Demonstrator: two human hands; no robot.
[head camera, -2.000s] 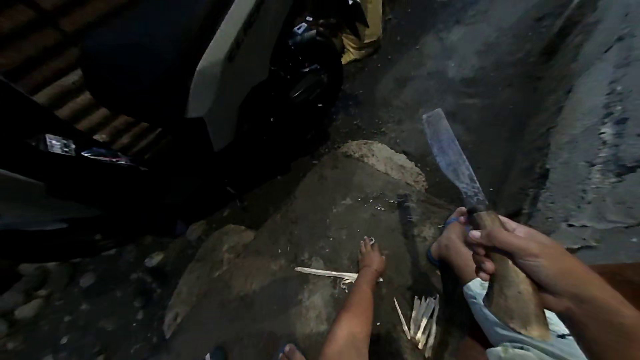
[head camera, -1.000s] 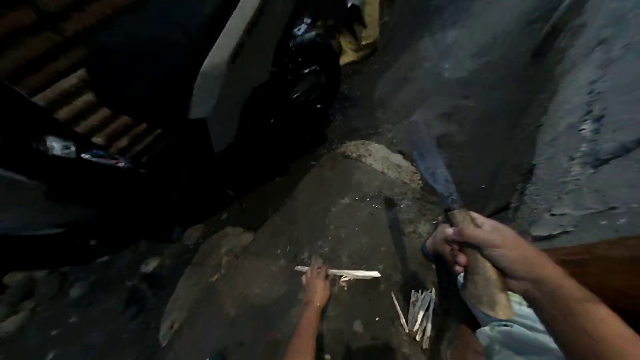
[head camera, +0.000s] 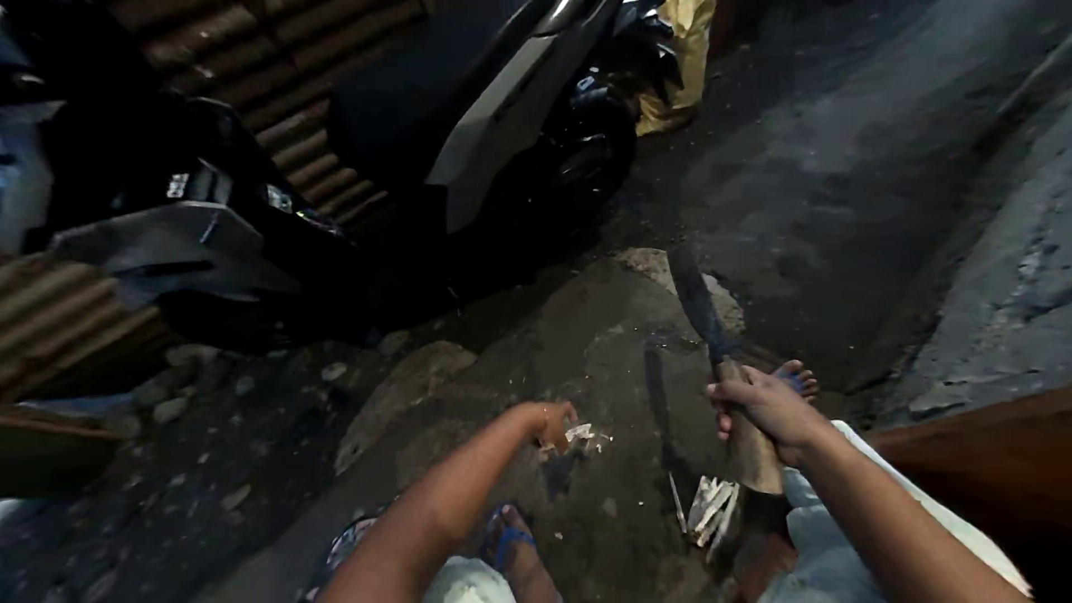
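My right hand is closed around the wooden handle of a machete-like knife, whose dark blade points up and away over the ground. Low over the concrete, my left hand is bent beside a pale piece of wood with small chips around it. Whether its fingers grip that piece, I cannot tell. Several split wood sticks lie in a small pile below the knife handle, near my right knee.
Parked scooters stand at the upper left, before corrugated metal sheets. A yellow sack is at the top. Stones lie at left. My foot in a blue sandal is below my left hand.
The long pale stick that lay on the ground under my left hand no longer shows at full length. My right hand still holds the knife. The view has shifted left.
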